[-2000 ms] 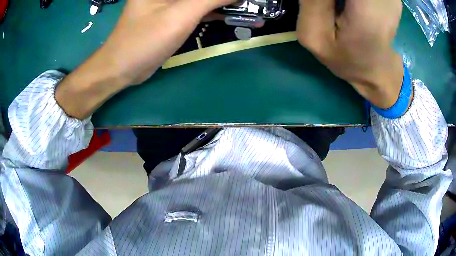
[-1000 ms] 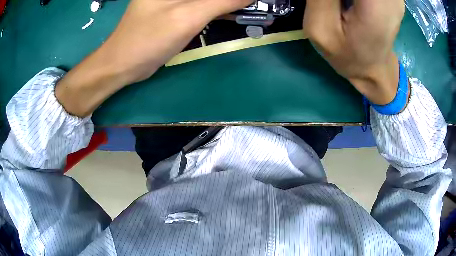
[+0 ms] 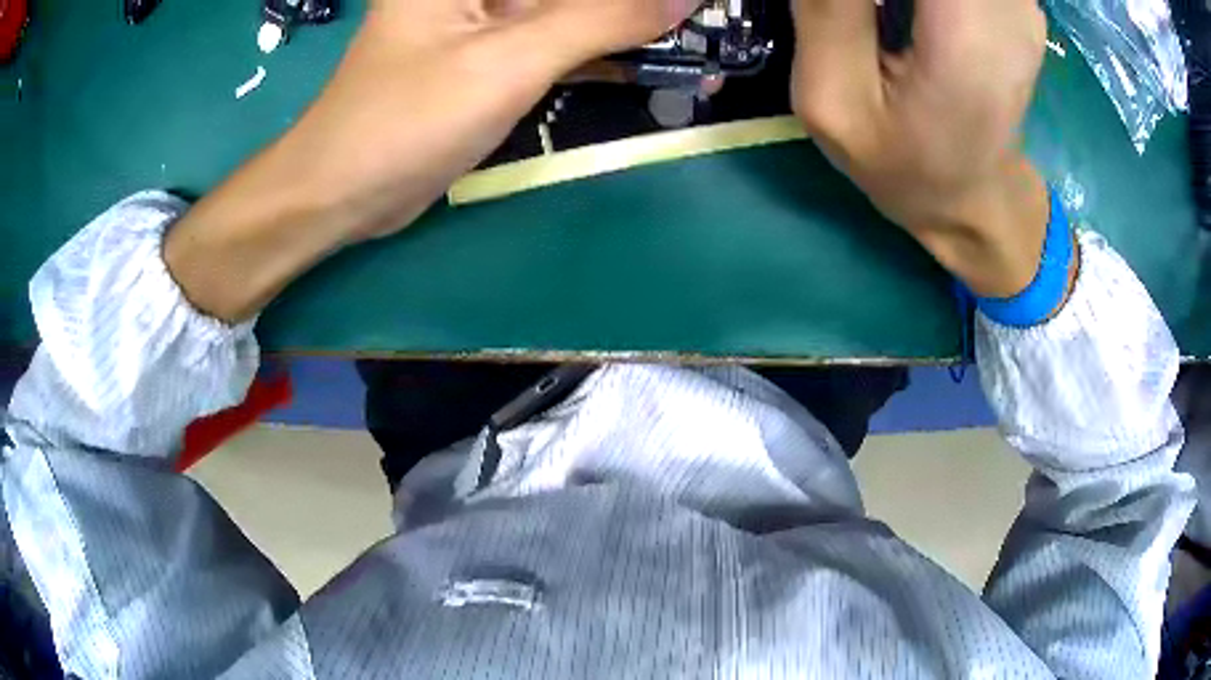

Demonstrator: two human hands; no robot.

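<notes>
My left hand (image 3: 452, 100) reaches in from the left at the top edge, its fingers on a small black and silver device unit (image 3: 711, 43). A grey round component (image 3: 675, 106) hangs at the unit's lower edge. My right hand (image 3: 923, 106) is right of the unit, fingers bent around a dark tool, likely tweezers (image 3: 895, 23); its tip is not visible. The top edge cuts off parts of both hands. Below the unit lies a black adhesive strip with a cream-yellow edge (image 3: 624, 158) and a row of tiny cream squares.
Green mat (image 3: 598, 286) covers the bench, its front edge close to my body. A black part with a white round tab (image 3: 271, 36) and a small white piece (image 3: 250, 84) lie upper left. A clear plastic bag (image 3: 1129, 60) lies upper right. A red object (image 3: 11, 27) shows at the left corner.
The bench and strip appear slightly lower in view. The round component is now partly covered, with a fingertip beside it. Both hands stay around the unit.
</notes>
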